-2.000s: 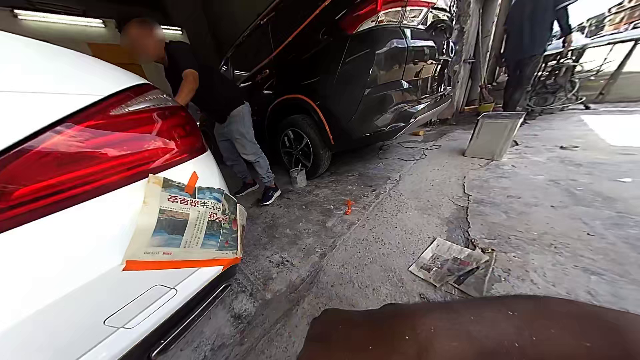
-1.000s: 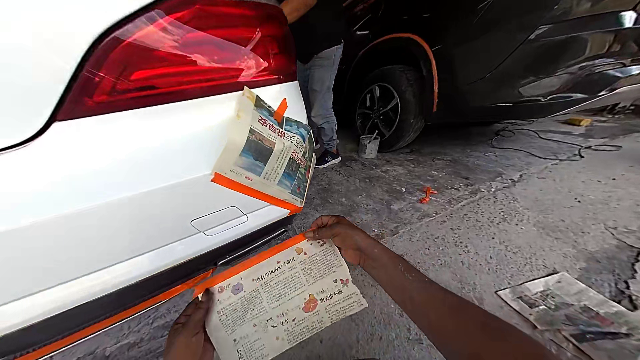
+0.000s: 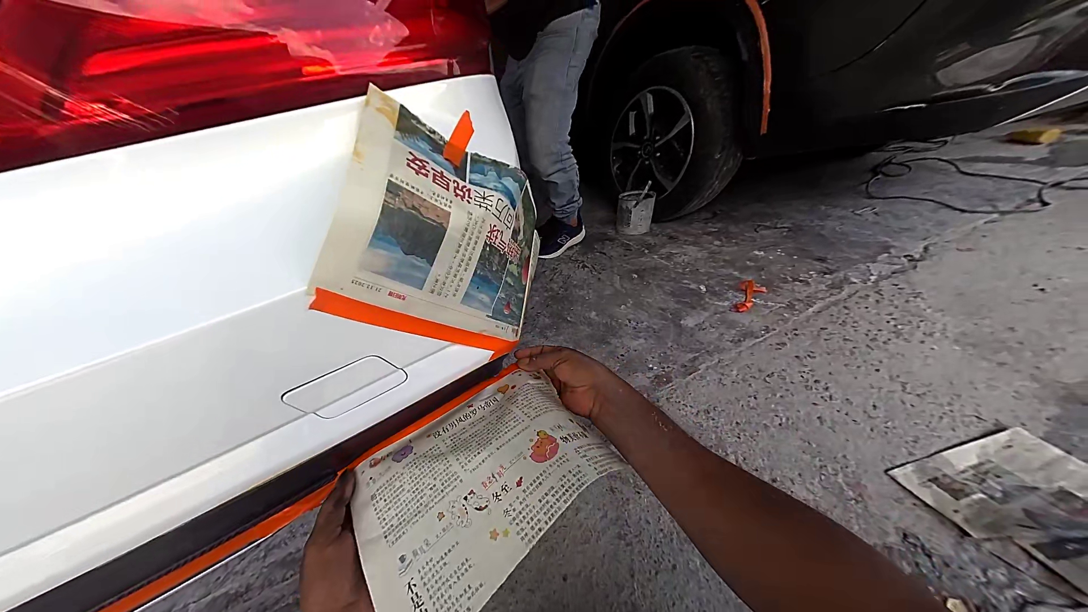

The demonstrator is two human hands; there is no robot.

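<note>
A newspaper sheet (image 3: 484, 493) edged with orange masking tape (image 3: 433, 416) spans my two hands. My left hand (image 3: 334, 544) grips its lower left edge, thumb near the tape. At the upper right corner, my right hand (image 3: 565, 378) pinches the sheet by the bumper's dark lower trim (image 3: 280, 484). The taped edge lies along or very close to that trim; firm contact cannot be told. Above, another newspaper piece (image 3: 425, 229) is taped to the white car bumper (image 3: 187, 280), below the red tail light (image 3: 212, 68). Orange tape (image 3: 229, 540) also runs along the trim at lower left.
A person in jeans (image 3: 552, 110) stands behind the bumper, near a black car's wheel (image 3: 671, 127). A small pot (image 3: 635, 212) stands by the tyre. A cable (image 3: 960, 178), crumpled orange tape (image 3: 748, 295) and newspaper (image 3: 1003, 493) lie on the concrete floor.
Both hands and the taped newspaper sheet, held lower and apart from the trim a second ago, have moved up to the bumper's lower edge. The view has swung toward the white car.
</note>
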